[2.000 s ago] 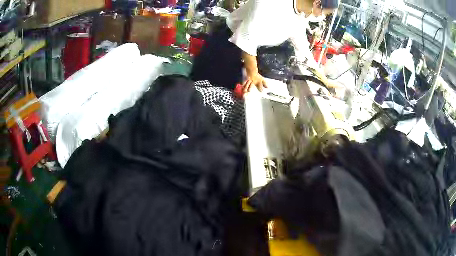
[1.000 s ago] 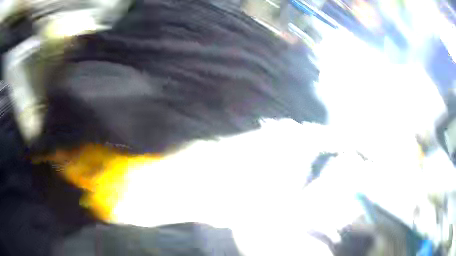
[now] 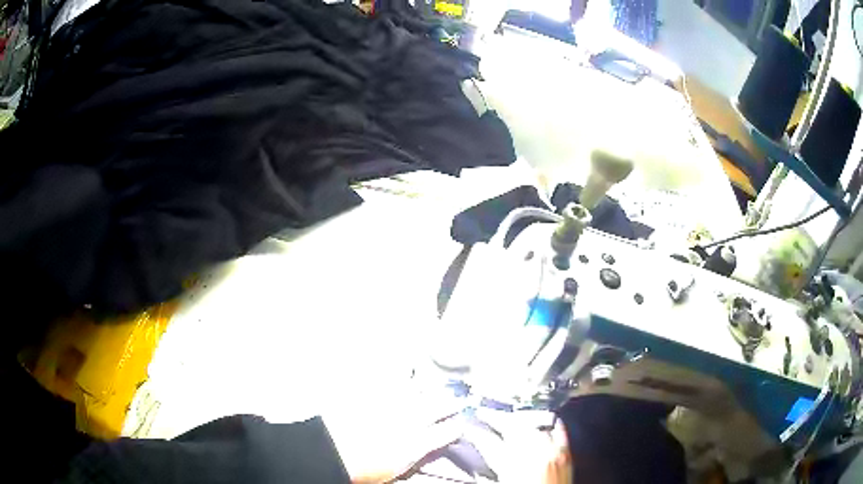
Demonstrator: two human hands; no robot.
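A white sewing machine with a blue front band (image 3: 700,350) lies diagonally at the right. Its needle area (image 3: 511,402) is mostly lost in glare. A small dark fabric piece (image 3: 468,456) lies at the bottom, between my hands. My left hand (image 3: 407,452) is washed out, its fingers at this piece; whether they grip it is unclear. My right hand (image 3: 560,456) shows only as a narrow part beside its black sleeve, cut off by the bottom edge, its fingers not clear. Another dark piece (image 3: 494,214) lies behind the machine head.
A large crumpled black garment (image 3: 218,142) covers the table's upper left. Yellow covering (image 3: 104,364) is at the lower-left table edge. A pale knob-like post (image 3: 591,194) stands on the machine head. Two dark cones (image 3: 774,80) are on the stand at upper right.
The view has swung from the aisle and another person, through a blurred turn, to the sewing machine. Both hands are now at the needle area; the black garment now lies at upper left.
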